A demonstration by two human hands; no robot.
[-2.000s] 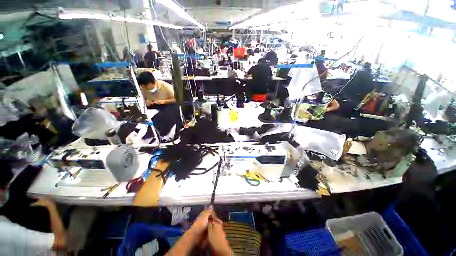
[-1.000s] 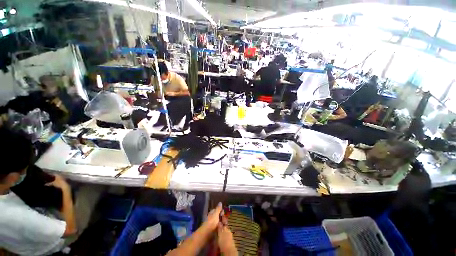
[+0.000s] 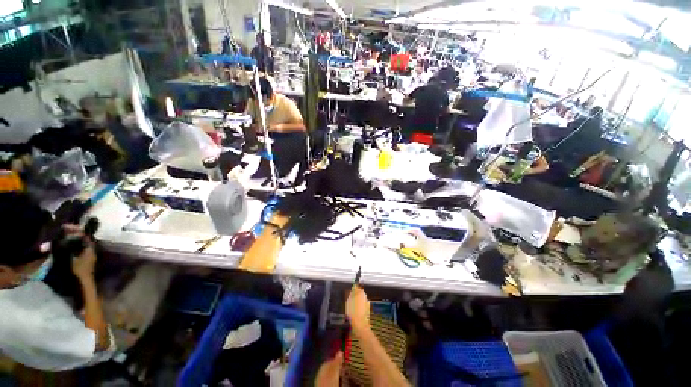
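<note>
My right hand [image 3: 358,305] is raised just in front of the table edge, closed on a narrow black fabric strip [image 3: 358,277] whose short end sticks up above the fingers. My left hand [image 3: 329,370] is lower, at the bottom edge of the picture and partly cut off; its fingers and anything in them cannot be made out. A tangled heap of black fabric tubes [image 3: 309,215] lies on the white table [image 3: 318,264]. Any lower part of the strip is hidden or too blurred to see.
Yellow-and-teal snips [image 3: 414,257] and tan cardboard [image 3: 262,251] lie on the table. Sewing machines [image 3: 424,230] stand in front and left. Blue crates [image 3: 203,339] and a white basket [image 3: 557,357] are below. A striped stool or cushion [image 3: 388,349] is near my knees. A person sits at left.
The hands were together; now they are apart, the right raised and the left lowered towards the bottom edge. The long strip seen upright earlier now shows only a short end. The view has shifted left.
</note>
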